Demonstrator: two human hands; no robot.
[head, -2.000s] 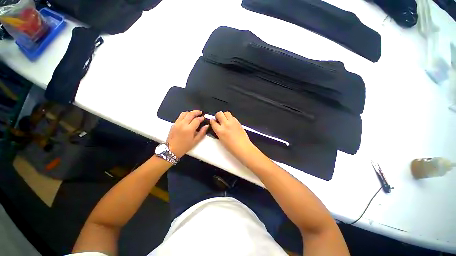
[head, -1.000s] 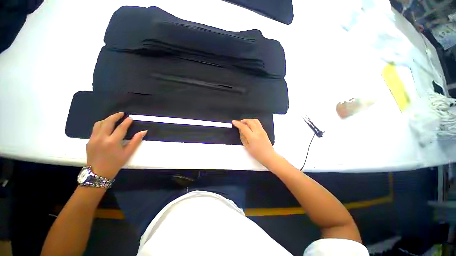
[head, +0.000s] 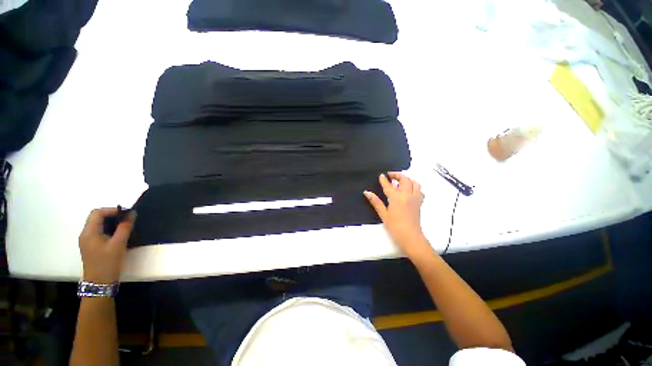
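Note:
A black slotted panel [head: 264, 222] lies along the table's front edge. Its slot [head: 263, 205] shows as a long white line. My left hand [head: 106, 239] pinches the panel's left end, with a corner bunched and lifted between thumb and fingers. My right hand [head: 397, 204] lies at the panel's right end, thumb and fingers spread on the cloth; whether it grips the edge cannot be told. Just beyond, two overlapping rows of black panel piles [head: 184, 154] show dark slots.
A separate black panel [head: 293, 18] lies at the far side. Thread snips [head: 455, 179] with a cord, a small brownish bottle [head: 505, 145] and a yellow card [head: 578, 96] lie right, beside pale plastic bags [head: 529, 28]. Black work pieces [head: 32, 71] heap at left.
My left hand has moved from the slot to the panel's left end and gripped it. My right hand has moved from the slot to the right end. The view has shifted and turned.

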